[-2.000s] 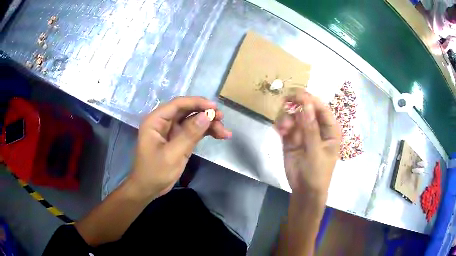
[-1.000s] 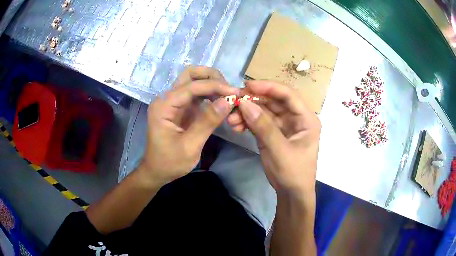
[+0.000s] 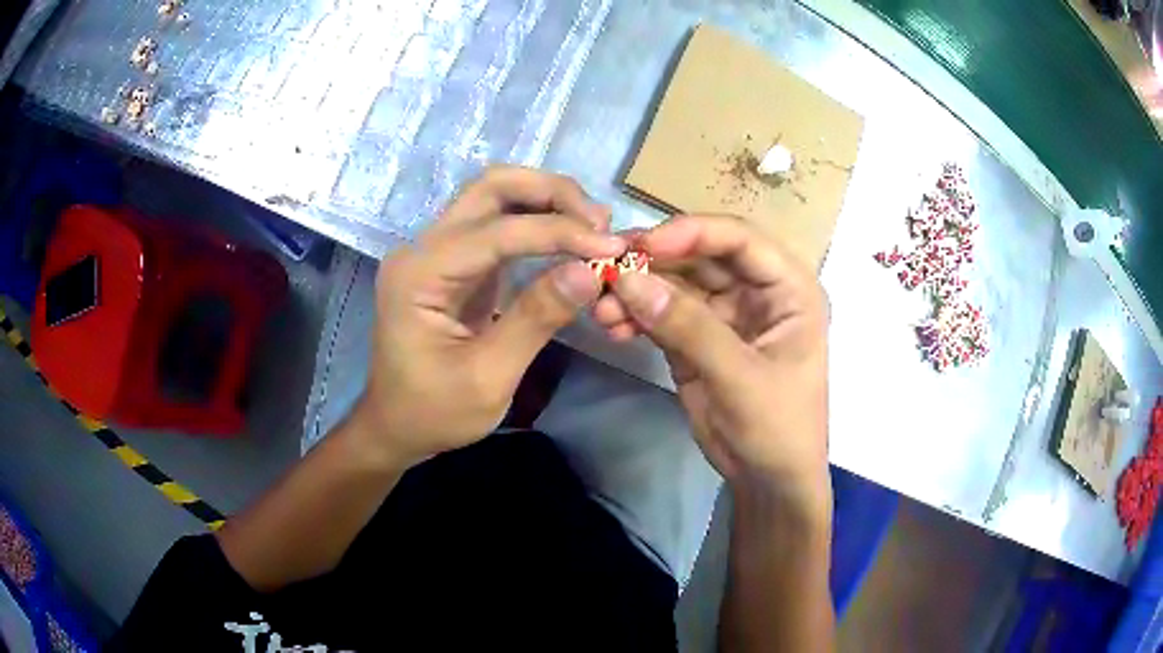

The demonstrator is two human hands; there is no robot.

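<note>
My left hand and my right hand meet fingertip to fingertip in front of me. Between them they pinch a tiny red-and-white figure piece, with pale and red parts showing; fingers hide much of it. The cardboard glue pad lies behind the right hand, with a white glue dab amid dark scratch-like marks. A loose pile of red-and-white pieces lies right of the pad.
Clear ribbed plastic tray at left, with small joined figures on it. A second glue pad and plain red parts lie far right. A red stool with a phone stands at lower left.
From two seconds ago, my hands have come together from apart, joining around the piece. Since one second ago they have barely moved; the piece looks more compact between the fingertips.
</note>
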